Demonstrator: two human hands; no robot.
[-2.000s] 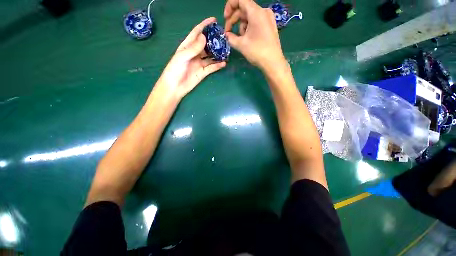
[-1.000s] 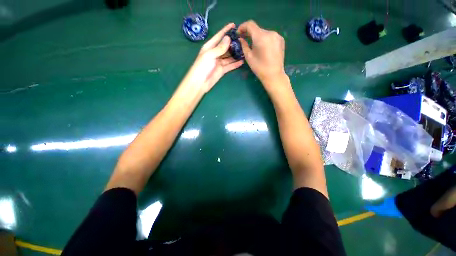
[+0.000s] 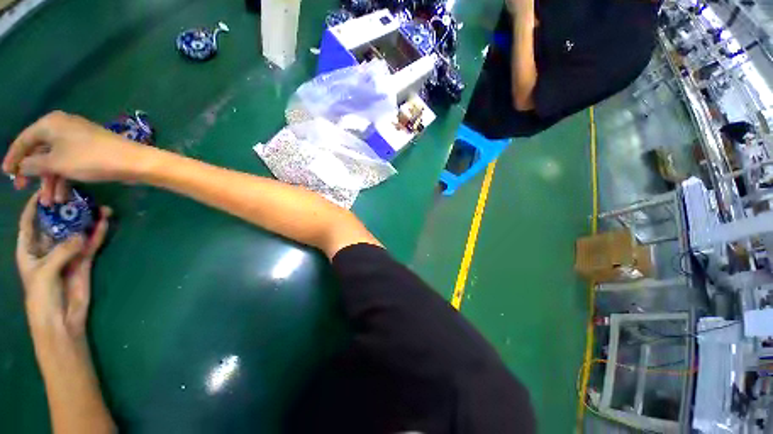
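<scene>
My left hand (image 3: 63, 263) is at the far left and holds a round blue-and-white wound disc (image 3: 68, 217) with a pale centre, face up. My right hand (image 3: 72, 153) is just above it, its fingertips near the disc's top edge; a tiny pale bit shows at its fingertips. Whether it pinches a lead of the disc is too small to tell. A second wound disc (image 3: 134, 128) lies on the green bench, partly behind my right wrist. A third disc (image 3: 197, 43) with a pale lead lies farther back.
A speckled bag (image 3: 297, 163) and a clear plastic bag (image 3: 339, 119) lie by a blue-and-white box (image 3: 360, 38). Dark wired units (image 3: 445, 72) are heaped behind it. A pale bar (image 3: 280, 32), a person in black (image 3: 576, 59), a blue stool (image 3: 475, 153), a carton (image 3: 610, 254) and racks also show.
The view has swung right, so hands and disc now sit at the far left. The held disc now faces up instead of edge-on. More of the person, stool and floor shows.
</scene>
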